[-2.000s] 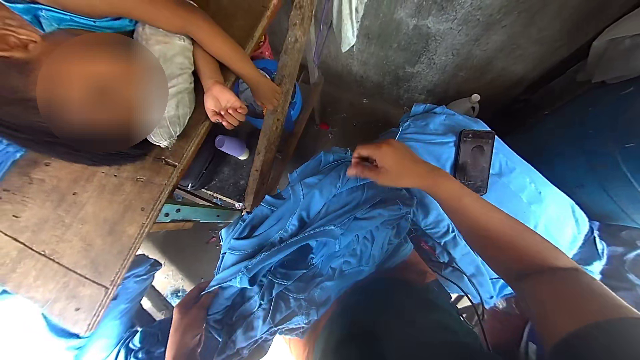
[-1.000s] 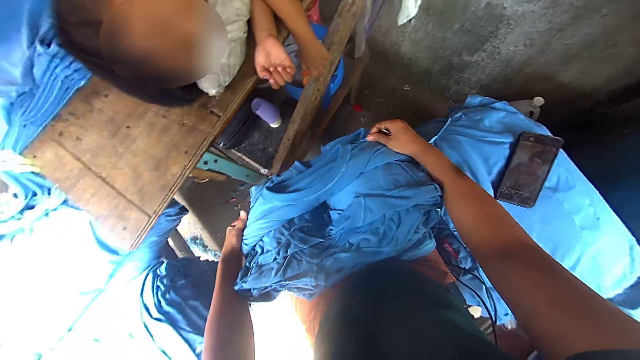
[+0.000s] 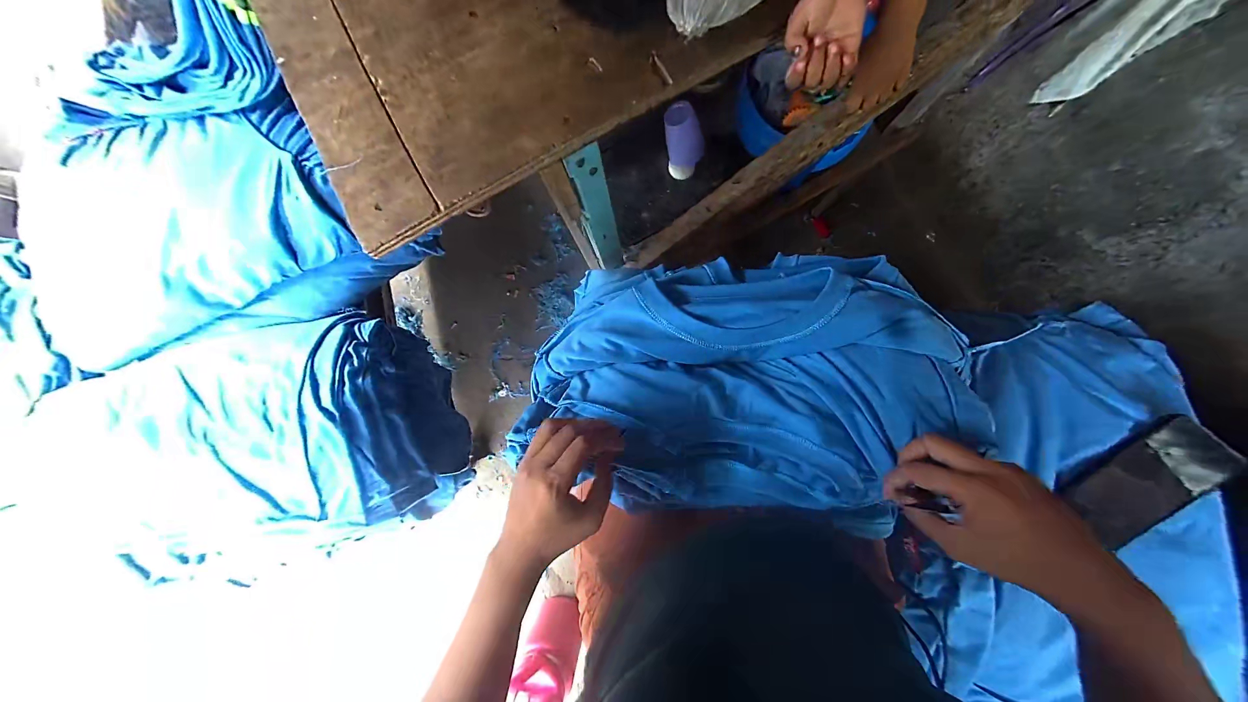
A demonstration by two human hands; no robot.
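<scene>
A stack of blue knit shirts lies across my lap, with a round ribbed neckline on top at its far side. My left hand rests at the near left edge of the stack, fingers curled and slightly apart; whether it pinches the cloth is unclear. At the near right edge, my right hand has its thumb and fingers bent together against the fabric, and something small and dark shows between them. Right of that hand a smartphone lies on more blue cloth.
A wooden table stands ahead on the left. Another person's hands are above a blue bucket. A purple bottle lies near a teal metal bracket. Blue garments are heaped at left, and a concrete wall stands at right.
The bunched blue cloth is now spread flatter, with a neckline showing on top. My right hand has moved from its far edge to the near right edge. The view has shifted left.
</scene>
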